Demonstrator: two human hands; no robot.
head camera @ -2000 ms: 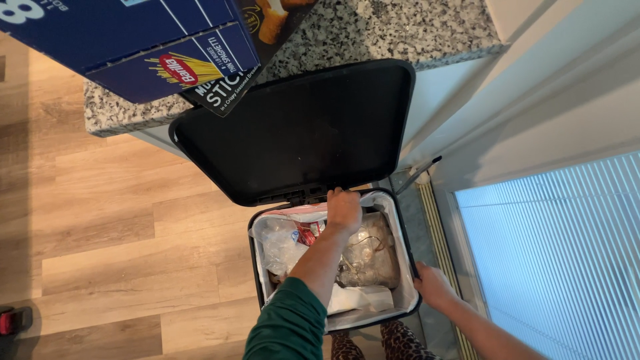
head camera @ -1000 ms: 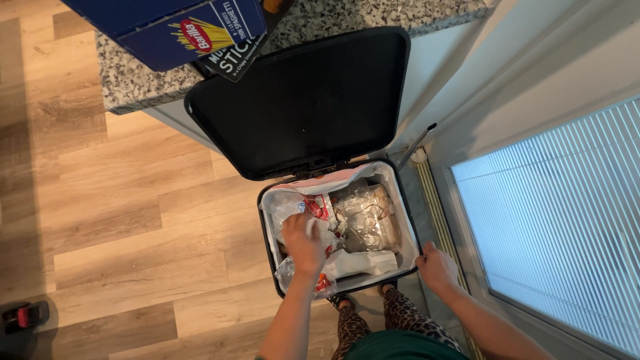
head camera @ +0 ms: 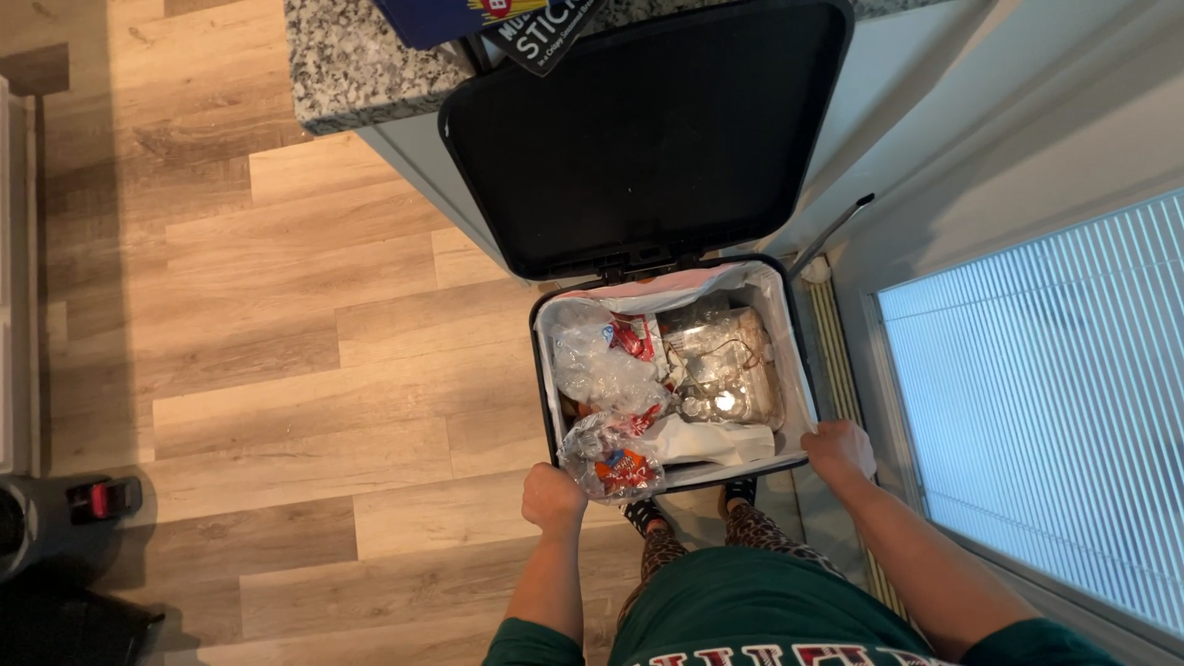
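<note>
Below me stands a trash can [head camera: 538, 370] with its black lid [head camera: 647, 139] raised and a white liner [head camera: 782, 314] inside. My left hand [head camera: 553, 497] is closed at the near left corner of the rim, on the liner or the edge; which one is hidden. At the near right corner my right hand [head camera: 839, 453] grips the liner edge at the rim. The can holds crumpled clear plastic [head camera: 597, 361], a clear plastic container [head camera: 726, 370], a white paper piece [head camera: 708, 440] and red and orange wrappers [head camera: 624, 470], one lying close to my left hand.
A granite countertop [head camera: 356, 74] with a blue pasta box [head camera: 425, 20] and a black food box [head camera: 546, 37] is behind the lid. Window blinds [head camera: 1045, 370] are at the right. A dark appliance with a red part [head camera: 100, 499] stands lower left on the wood floor [head camera: 277, 407].
My left hand has moved from inside the can, over the trash, to the near left corner of the rim. My right hand stays at the near right corner.
</note>
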